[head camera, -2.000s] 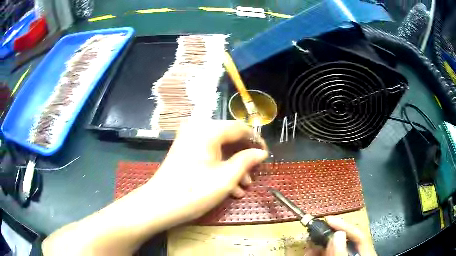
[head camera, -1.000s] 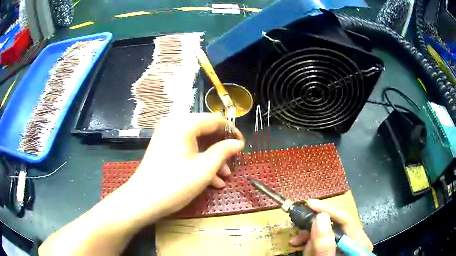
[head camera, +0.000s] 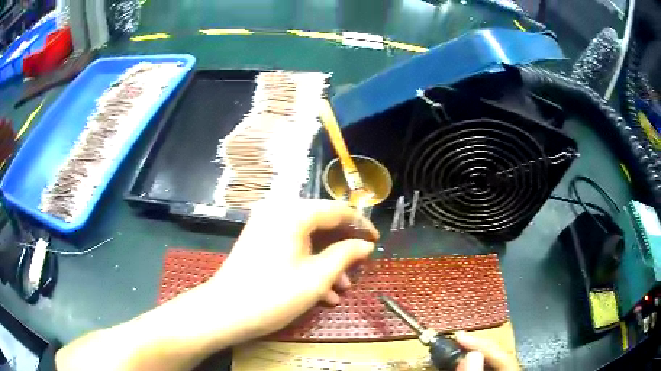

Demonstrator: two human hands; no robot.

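Observation:
The red-brown perforated board (head camera: 435,293) lies on the tan cardboard pad (head camera: 326,355). My bare left hand (head camera: 304,264) is over the board's middle, with thumb and fingers pinched on thin lead wires, mostly hidden and blurred. My right hand (head camera: 482,355), cut off by the bottom edge, grips the soldering iron (head camera: 442,346) like a pen. The iron's metal tip is at the board's pads, just right of my left fingers. A few leads with whitish ends (head camera: 406,211) stand up behind the board.
A blue tray (head camera: 72,105) and a black tray (head camera: 181,138) with leads stand at the left. Behind the board are the flux cup (head camera: 383,181) with its brush (head camera: 337,138) and the fume extractor fan (head camera: 475,181). At the right are a yellow sponge (head camera: 603,308) and teal soldering station (head camera: 641,239).
The view has shifted, moving the scene right and lower than a second ago. My left hand still pinches leads over the board, and the iron still points at the pads beside it.

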